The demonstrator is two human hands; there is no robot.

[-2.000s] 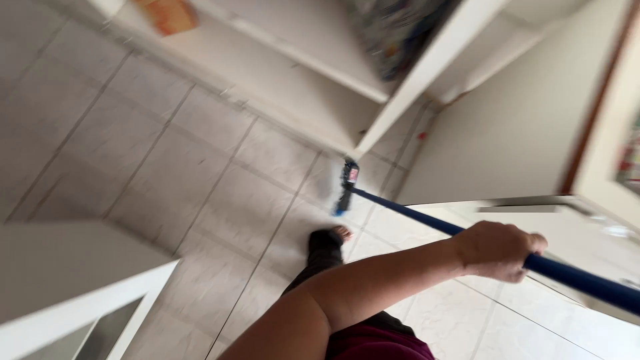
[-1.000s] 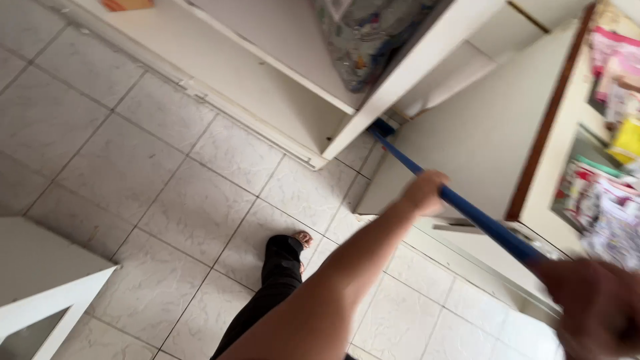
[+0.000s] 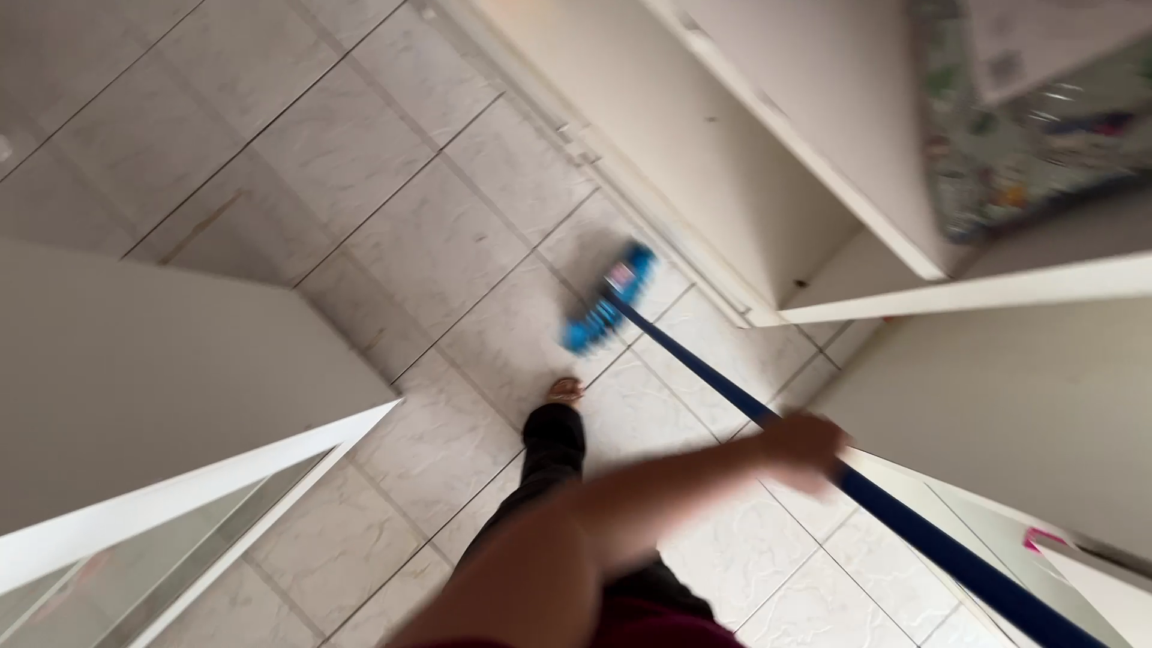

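Observation:
A broom with a blue bristle head (image 3: 608, 299) rests on or just above the tiled floor, blurred, in front of the white cabinet base. Its dark blue handle (image 3: 927, 526) slants from the head to the lower right edge of the view. My left hand (image 3: 801, 450) is closed around the handle partway along, with the forearm reaching across from the bottom. The handle's upper end is out of view, as is my right hand.
White shelving (image 3: 765, 171) stands at the upper right, holding a plastic-wrapped patterned bundle (image 3: 1017, 162). A white-edged cabinet (image 3: 180, 360) juts in from the left. My bare foot (image 3: 566, 390) is just below the broom head. A pale panel (image 3: 1008, 387) stands at right.
The broom head has come out from the corner by the shelving onto the open tiles. My right hand, seen on the handle's upper part one second ago, has left the view.

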